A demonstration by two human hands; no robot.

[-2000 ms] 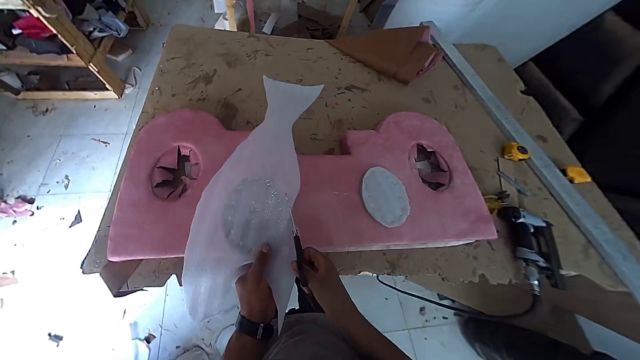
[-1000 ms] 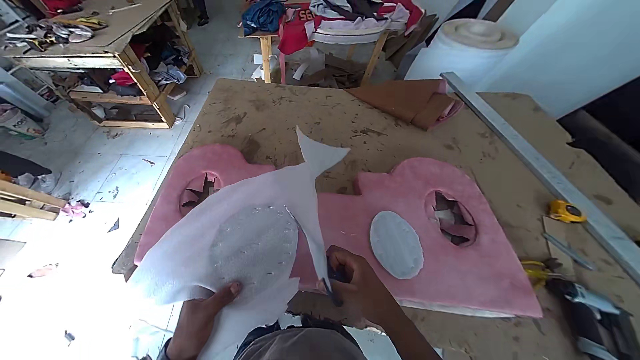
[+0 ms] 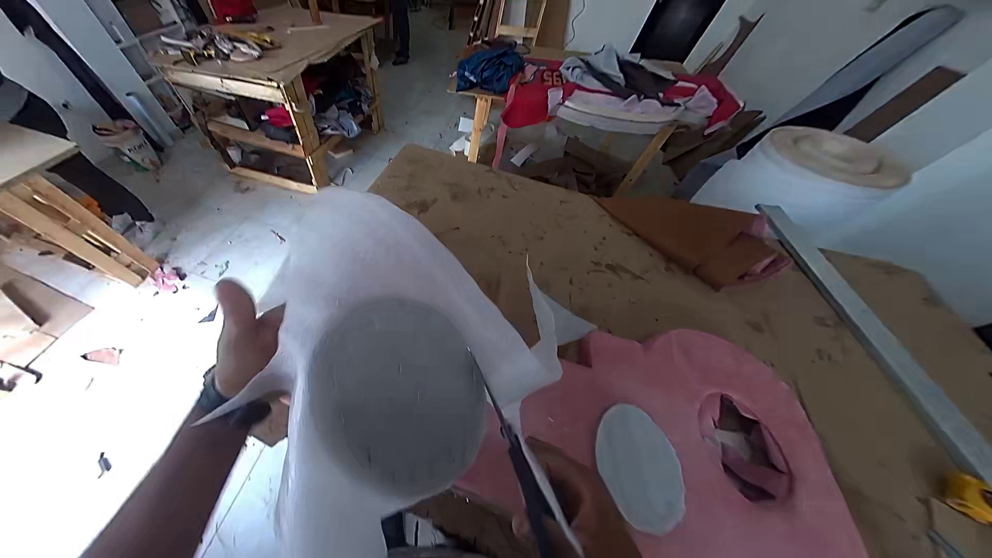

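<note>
A sheet of thin white padding (image 3: 387,240) is lifted in front of me, with a stapled grey oval panel (image 3: 399,395) on it. My left hand (image 3: 252,349) supports the sheet from its left side, thumb up; part of the hand is hidden behind it. In my right hand (image 3: 573,496) is a pair of black-handled scissors (image 3: 523,457), blades at the oval's right edge and the padding. Underneath and to the right lies a pink fabric-covered panel (image 3: 744,372), bearing a second grey oval (image 3: 639,469) and a round hole with slit flaps (image 3: 748,449).
The brown worktable (image 3: 496,209) holds folded brown fabric (image 3: 697,232), a long metal bar (image 3: 876,333) and a yellow tape measure (image 3: 969,496). Behind stand a white roll (image 3: 806,178) and a cloth-covered table (image 3: 620,108). A wooden workbench (image 3: 287,54) is at upper left, with a person's leg (image 3: 401,31) beyond.
The white padding and its oval have been raised off the pink panel and turned. My left hand has moved out to the left with the sheet; the scissors stay in my right hand. The view has tilted up.
</note>
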